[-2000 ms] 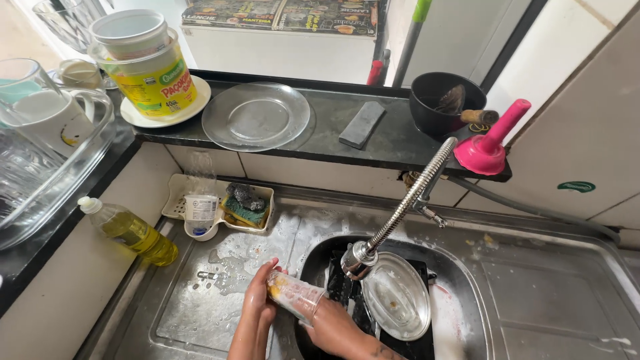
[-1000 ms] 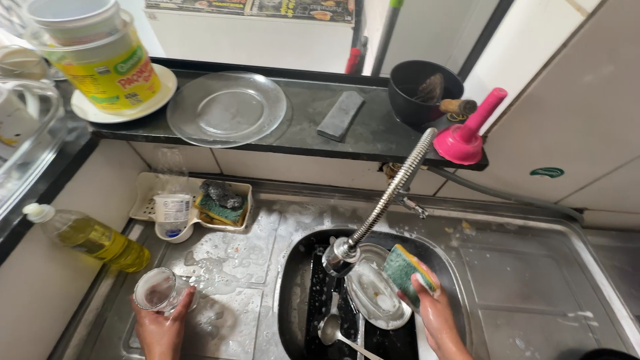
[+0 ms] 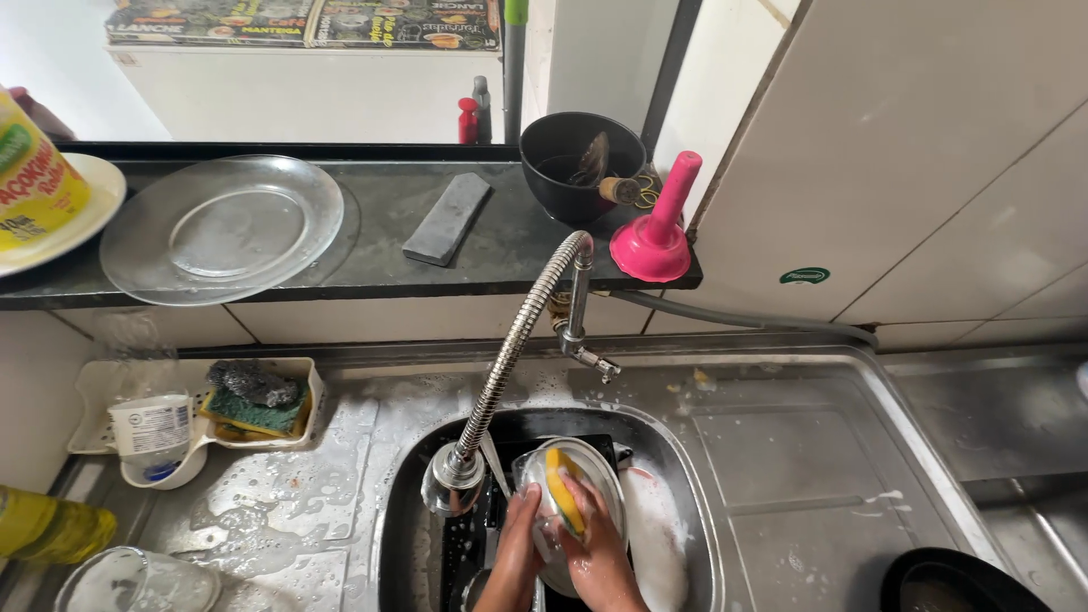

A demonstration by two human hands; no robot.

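Over the steel sink basin (image 3: 701, 527), my left hand (image 3: 517, 544) holds a clear glass vessel (image 3: 531, 469), partly covered by my fingers. My right hand (image 3: 595, 544) grips a yellow and green sponge (image 3: 563, 491) against it. Beneath them lies a glass plate or lid (image 3: 608, 463), with a ladle or spoon handle (image 3: 495, 463) beside it. The flexible faucet's spray head (image 3: 453, 480) hangs just left of my hands. A soapy drinking glass (image 3: 140, 582) lies on the wet drainboard at the lower left.
A white caddy (image 3: 310, 408) holds steel wool, a sponge and a bottle. Yellow detergent (image 3: 51, 525) stands at left. On the dark ledge are a glass plate (image 3: 225, 229), a sharpening stone (image 3: 448, 219), a black bowl (image 3: 582, 166) and a pink plunger (image 3: 659, 229). A black pan (image 3: 960, 586) is lower right.
My left hand has let go of the drinking glass at the left and moved right, over the basin, to a clear glass vessel. My right hand has brought the sponge to that vessel.
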